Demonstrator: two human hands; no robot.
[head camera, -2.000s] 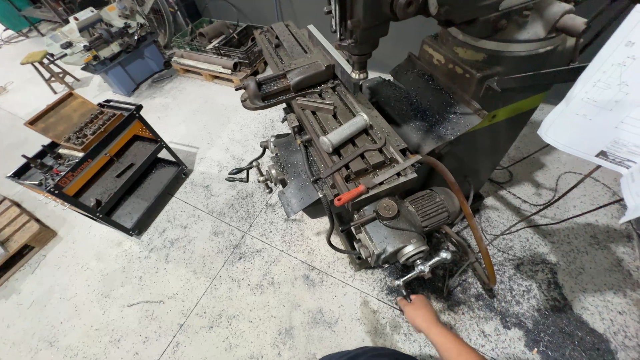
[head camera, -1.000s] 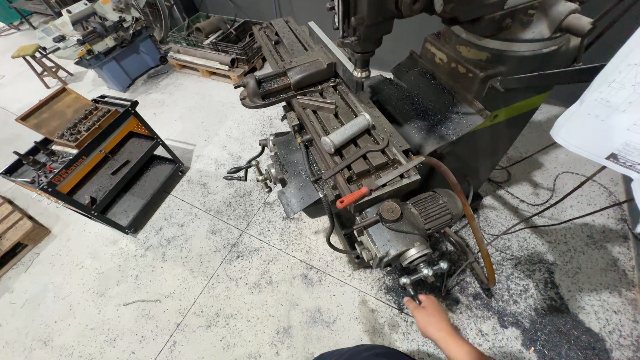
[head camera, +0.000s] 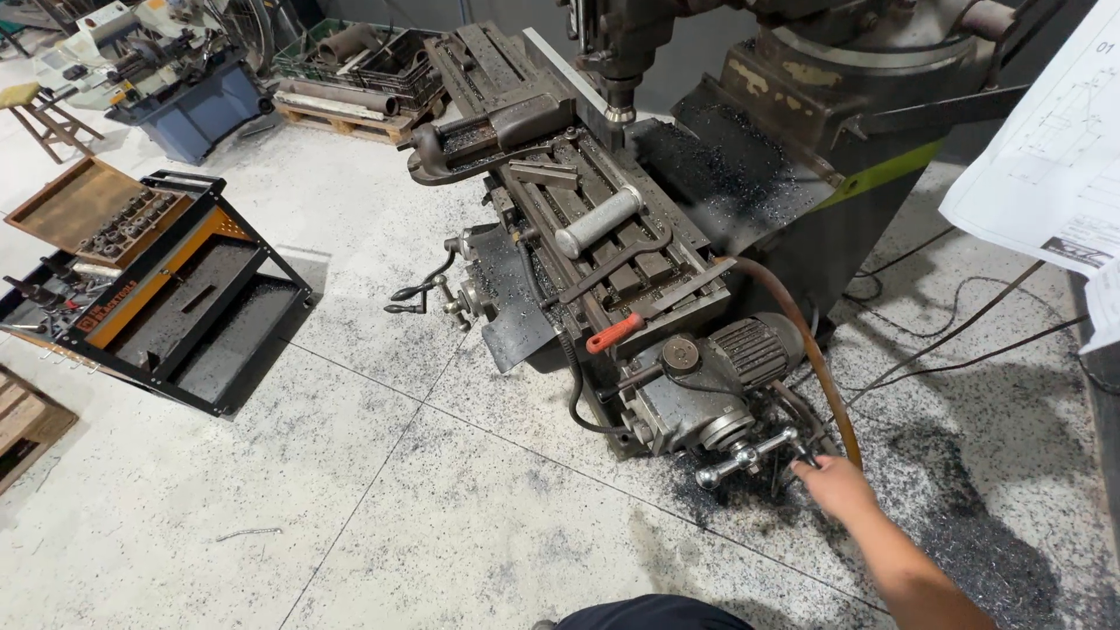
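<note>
My right hand (head camera: 831, 486) grips the black knob of a ball-ended crank handle (head camera: 748, 458) at the near end of the milling machine's table. My left hand is out of view. Beside the crank sit a gearbox and a finned motor (head camera: 754, 348). A file with a red handle (head camera: 615, 333) lies across the table's near end. A metal cylinder (head camera: 599, 222), a curved wrench (head camera: 612, 264) and flat bars (head camera: 544, 173) rest on the slotted table. Behind them is a machine vise (head camera: 499, 131), and the spindle (head camera: 620, 101) hangs above the table's back edge.
A black tool cart (head camera: 197, 297) carries an open wooden collet box (head camera: 131, 219) at left. Cables (head camera: 954, 337) trail over the chip-strewn floor at right. Drawing sheets (head camera: 1032, 166) hang at upper right. A second crank handle (head camera: 420, 296) juts from the machine's front.
The crank handle has turned, and my right hand has moved with its knob, holding on throughout. The file, cylinder and wrench keep their places on the table.
</note>
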